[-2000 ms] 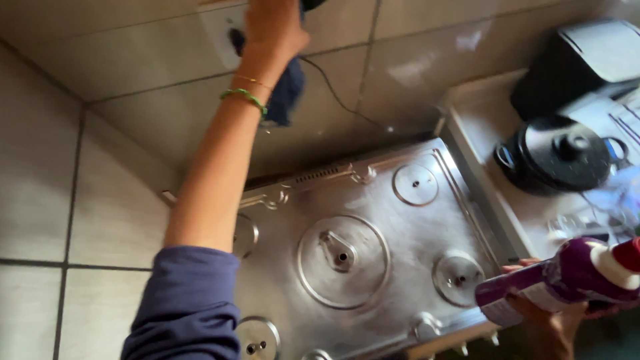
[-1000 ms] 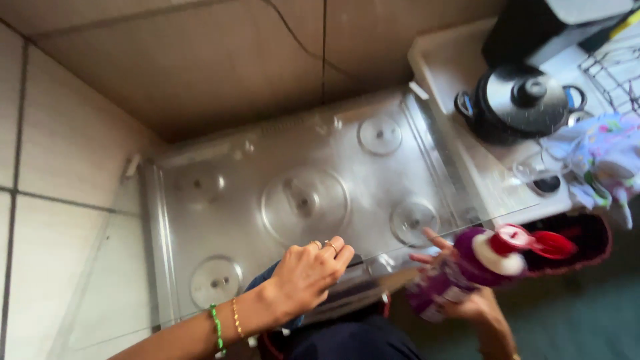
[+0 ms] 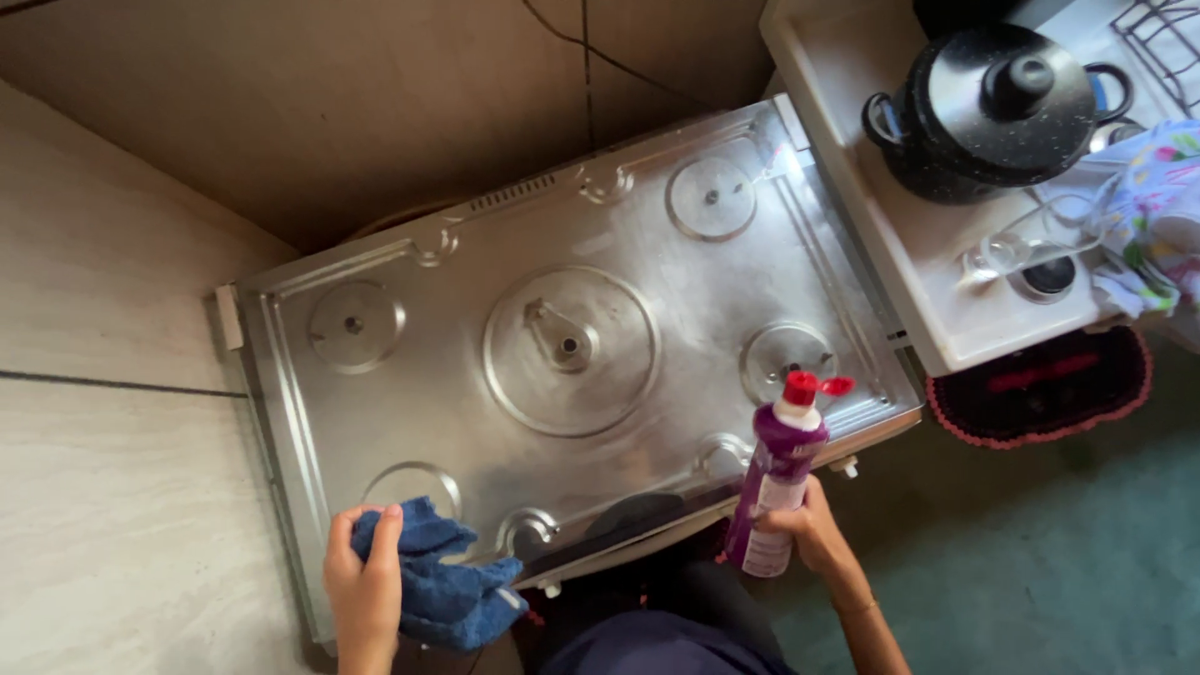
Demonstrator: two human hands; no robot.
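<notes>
My left hand pinches a blue cloth between thumb and fingers, over the front left corner of a stainless steel stovetop. The cloth hangs bunched and covers part of the front left burner recess. In my right hand is a purple bottle with a red flip cap, its lid open. The bottle tilts slightly, its top over the front right burner recess. No grates or burner caps sit on the steel surface; a large round recess marks its middle.
A white sink counter adjoins the stove's right side, holding a black pot with a lid, a clear glass and a floral cloth. Tiled walls border the left and back. A dark mat lies on the green floor.
My left hand, up at the back wall two seconds ago, came down to the stove's front edge and now holds the cloth at the front left. The bottle has stayed in my right hand.
</notes>
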